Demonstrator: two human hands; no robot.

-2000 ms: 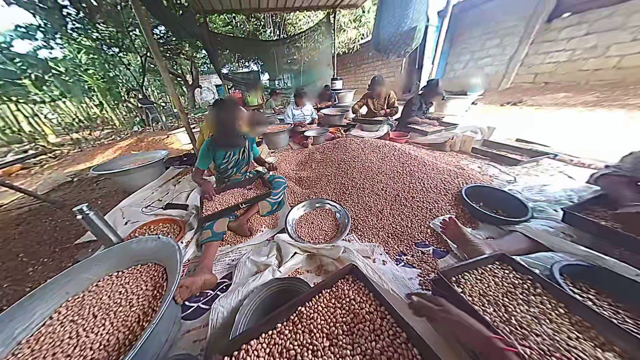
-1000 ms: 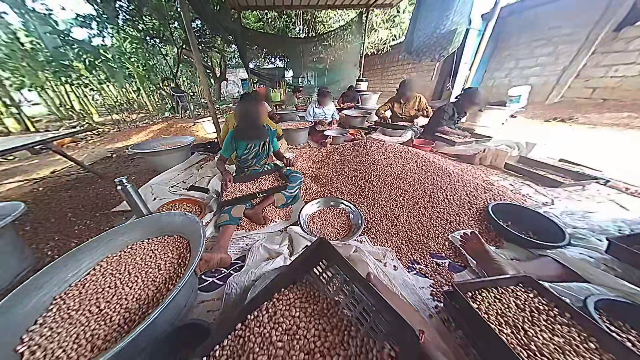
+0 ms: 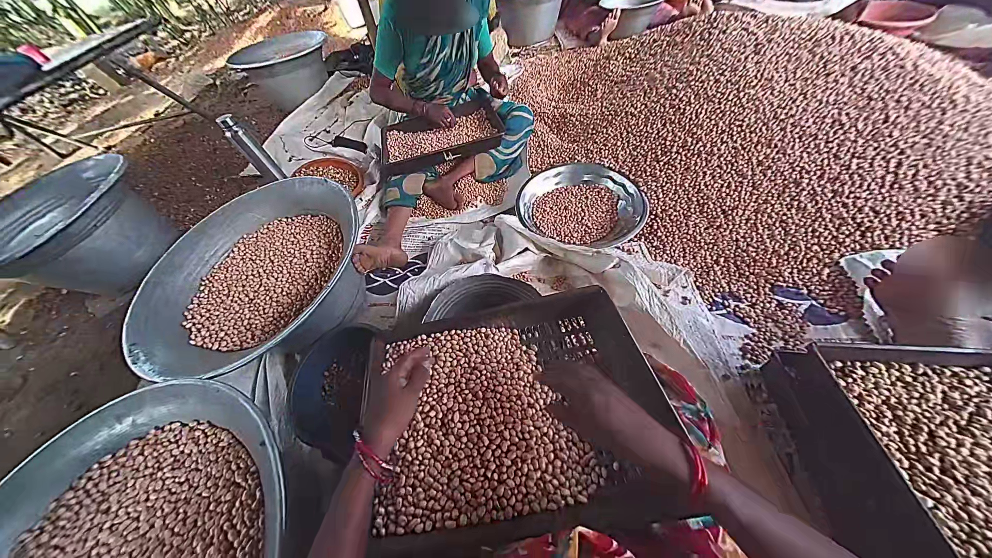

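A black slotted plastic tray (image 3: pixel 620 341) lies in front of me, with shelled nuts (image 3: pixel 480 434), probably peanuts, covering most of its bottom. My left hand (image 3: pixel 399 391) is over the tray's left side, its fingers curled at the nuts; whether it grips any is hidden. My right hand (image 3: pixel 581 395) reaches over the right part, near the bare slots, with blurred fingers that touch or hover just above the nuts. Red bands circle both wrists. Under the tray's far edge is a grey ribbed round container (image 3: pixel 480 294), and a dark tub (image 3: pixel 329 387) stands at its left.
Metal basins (image 3: pixel 349 232) of nuts stand at the left. A steel bowl (image 3: pixel 639 205) lies ahead, beside a large nut heap (image 3: pixel 759 139). Another person (image 3: pixel 434 77) sits with a tray (image 3: pixel 442 155) on the lap. At right are a second black tray (image 3: pixel 852 442) and someone's foot (image 3: pixel 914 287).
The view has tilted down and left. The slotted tray, tilted up a second ago, now lies flatter, and both my hands show over its nuts.
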